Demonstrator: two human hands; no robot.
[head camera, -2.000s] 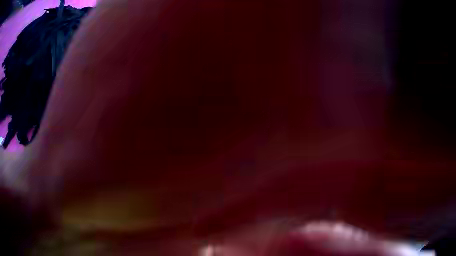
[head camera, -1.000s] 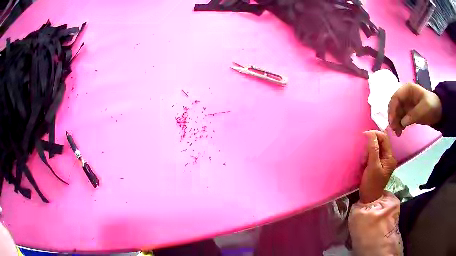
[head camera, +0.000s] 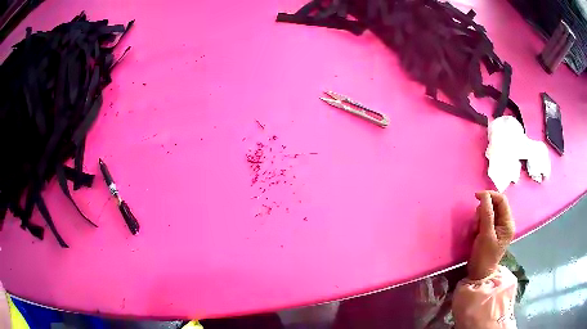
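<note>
My right hand (head camera: 492, 228), in a pale pink sleeve, is over the table's right front edge, just below a crumpled white cloth (head camera: 508, 151). Its fingers are bent and close together; whether anything is between them cannot be told. My left hand is not in view; a pale pink patch, unclear, shows at the lower left edge. Silvery thread snips (head camera: 356, 109) lie right of the middle. A dense heap of black straps (head camera: 48, 109) is at left, a looser heap (head camera: 428, 45) at the upper right. A black pen (head camera: 118, 196) lies beside the left heap.
Dark trimmings (head camera: 260, 164) are scattered in the middle of the pink tabletop (head camera: 212, 270). A dark phone (head camera: 552, 123) lies right of the cloth. A small dark block (head camera: 558, 46) and dark ribbed material are at the upper right. The curved table edge runs along the bottom.
The view was blocked by a dark red blur, then cleared. Another person's dark-sleeved hand, near my right hand a second ago, is gone. The table's things have shifted slightly in view.
</note>
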